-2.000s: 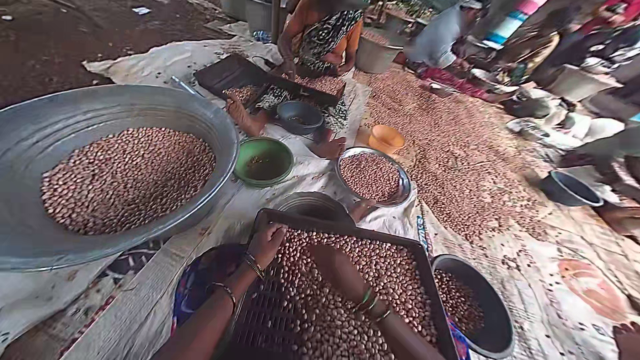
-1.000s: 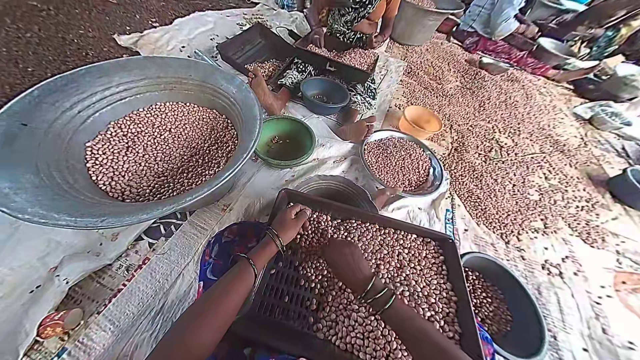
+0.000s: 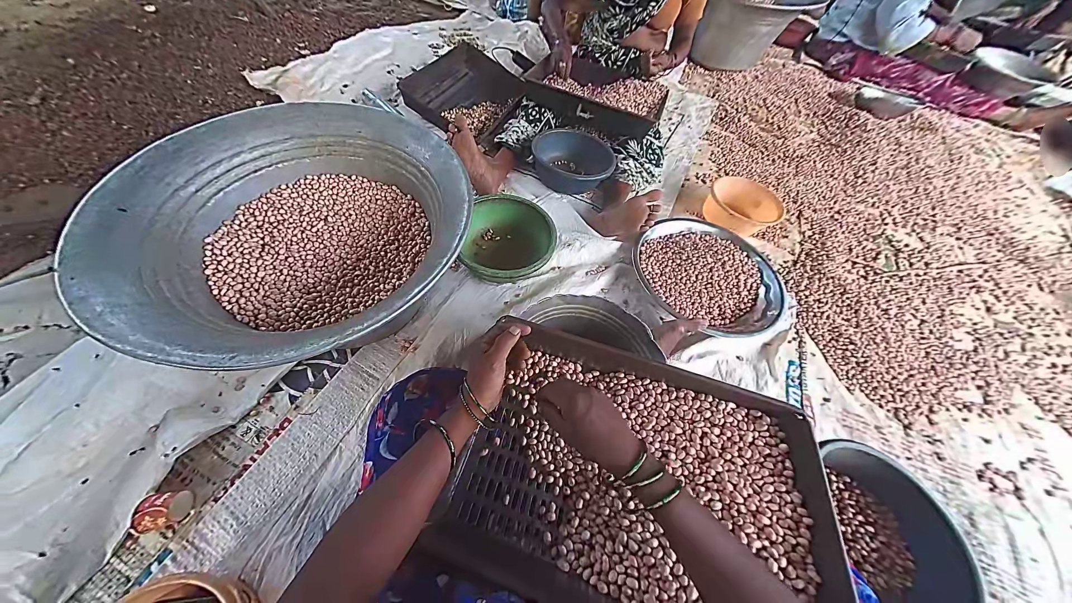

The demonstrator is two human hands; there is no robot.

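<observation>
A dark slotted plastic tray lies tilted across my lap, much of it covered with pale pinkish nuts or seeds. At the tray's far left corner my left hand grips the rim, the thumb on top. My right hand is down among the nuts near that corner, its fingers bent and partly hidden, so whether it holds any cannot be told. Bare slots show on the tray's left side. Just beyond the tray's far rim stands a grey round tub, partly covered by the tray.
A wide metal basin of nuts stands left. Ahead are a green bowl, a steel bowl of nuts, an orange bowl and a blue-grey bowl. A dark tub is at right. Another person sits opposite with trays. Nuts cover the ground right.
My right hand has drawn in toward the tray's far left corner, nearer my left hand, which stays at the rim. The view has shifted.
</observation>
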